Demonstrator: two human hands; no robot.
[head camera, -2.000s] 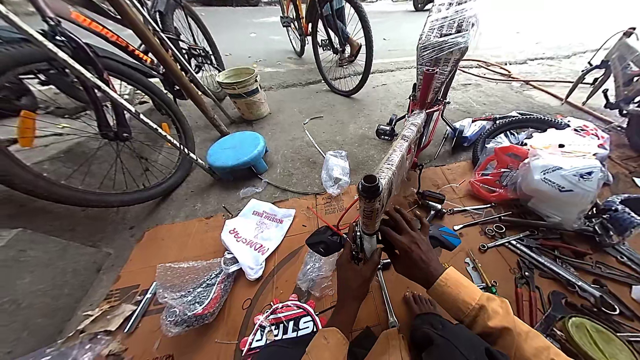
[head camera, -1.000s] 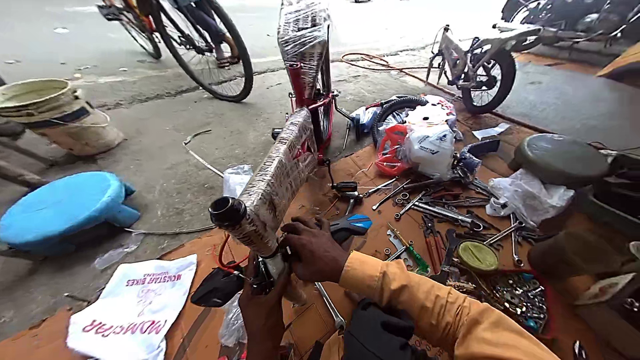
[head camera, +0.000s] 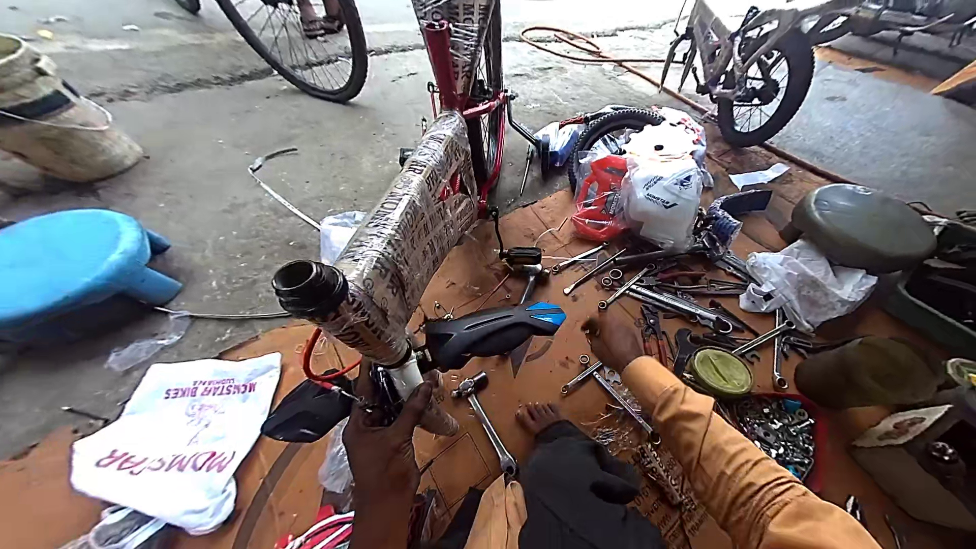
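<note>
A bicycle frame (head camera: 415, 206) wrapped in printed paper and clear film stands before me, its black-capped head tube (head camera: 311, 288) pointing up. My left hand (head camera: 385, 435) grips the silvery-white fork part (head camera: 406, 377) just below the head tube. Beside it sits a black plastic part with a blue tip (head camera: 492, 332). My right hand (head camera: 614, 341) is away from the frame, low over the tools on the cardboard; its fingers are curled, and whether they hold anything is unclear. Spanners (head camera: 598, 377) lie beside it, and a ratchet wrench (head camera: 488, 427) lies nearer my foot.
To the left are a blue plastic stool (head camera: 69, 263), a bucket (head camera: 61, 122) and a white printed bag (head camera: 179, 435). At the right are piled spanners and pliers, a green round tin (head camera: 719, 371), a tray of nuts and bolts (head camera: 774, 435) and plastic bags (head camera: 663, 191).
My right hand has left the head tube area and moved right to the tools. My left hand stays at the fork. The view has swung right since the oldest frame.
</note>
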